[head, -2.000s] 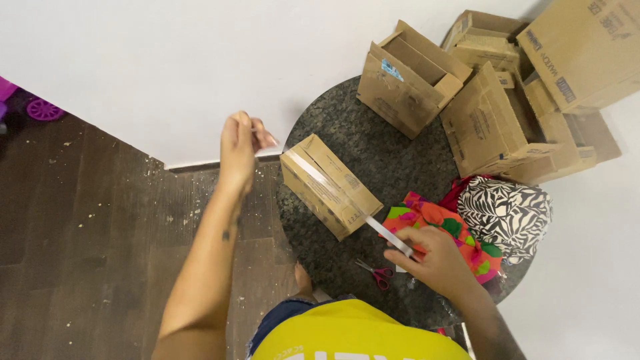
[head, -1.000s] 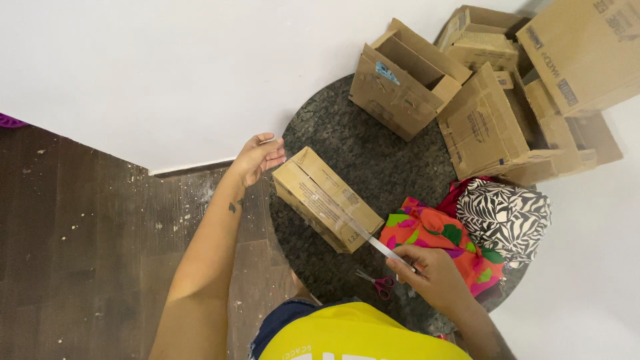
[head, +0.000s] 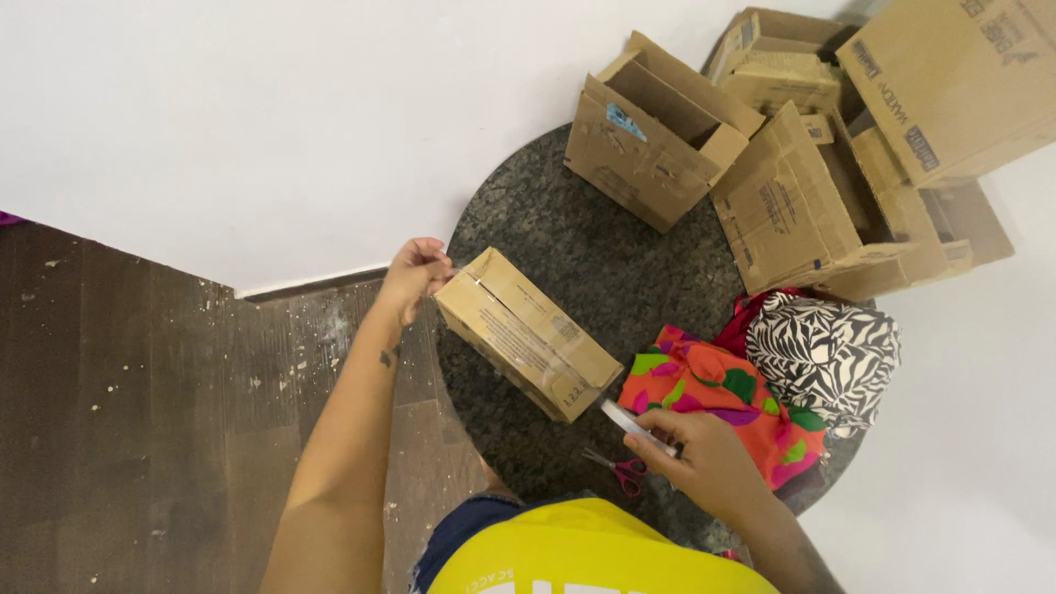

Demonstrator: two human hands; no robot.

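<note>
A small closed cardboard box (head: 528,334) lies on the round dark stone table, with clear tape along the seam of its top. At the box's upper left corner, my left hand (head: 419,279) pinches the end of the tape between thumb and fingers. My right hand (head: 693,454) grips a roll of clear tape (head: 634,427) just off the box's lower right end. Below the roll, scissors with pink handles (head: 629,476) lie on the table. Orange patterned fabric (head: 709,384) is just beyond my right hand.
An open cardboard box (head: 639,144) stands on the far side of the round table (head: 536,194). More cardboard boxes (head: 775,198) are piled at the upper right. A black-and-white patterned cloth bundle (head: 825,355) lies beside the orange fabric. A white wall runs behind the table.
The tape roll in my right hand has come down close to the box's lower right end, and the tape now lies along the box top. Earlier a strip stretched in the air from the box to that hand.
</note>
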